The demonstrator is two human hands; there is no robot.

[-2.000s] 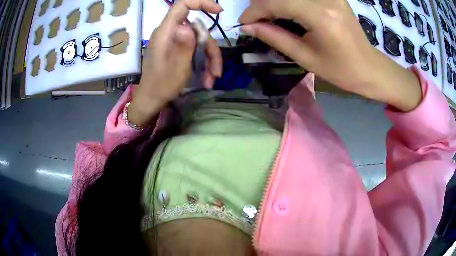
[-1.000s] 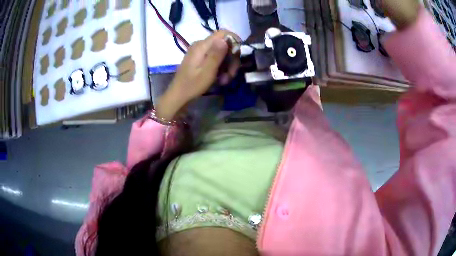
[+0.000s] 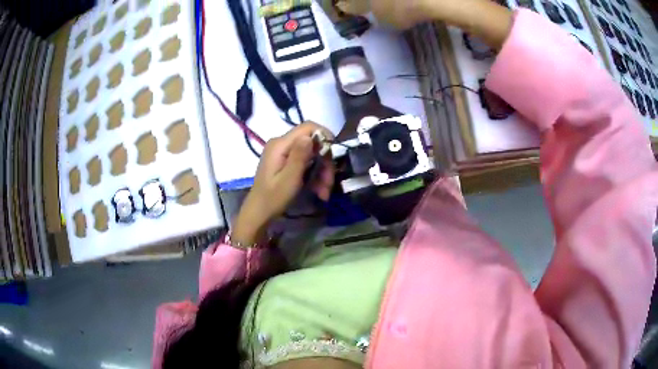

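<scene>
The fixture's silver-white square plate (image 3: 416,133) carries a round black cover (image 3: 394,148) with a pale centre dot. Its black stand arm (image 3: 355,101) ends in a ring behind it. My left hand (image 3: 287,167) is left of the fixture, fingers pinched on a small pale connector (image 3: 320,139); a thin lead runs from there towards the plate. My right hand (image 3: 375,9) is at the top edge, partly cut off, at a small dark box (image 3: 351,27) beside the handheld meter (image 3: 292,34). Whether it grips the box is unclear.
A white foam tray (image 3: 137,236) on the left has tan cutouts and two silvery disc units (image 3: 153,198) in its front row. Foam trays with dark units (image 3: 496,101) are stacked on the right. Red, blue and black cables (image 3: 244,102) lie left of the meter.
My right hand has moved from the right tray to the top centre by the meter. My left hand stays pinched beside the fixture. The view has shifted, showing more of the meter and left tray.
</scene>
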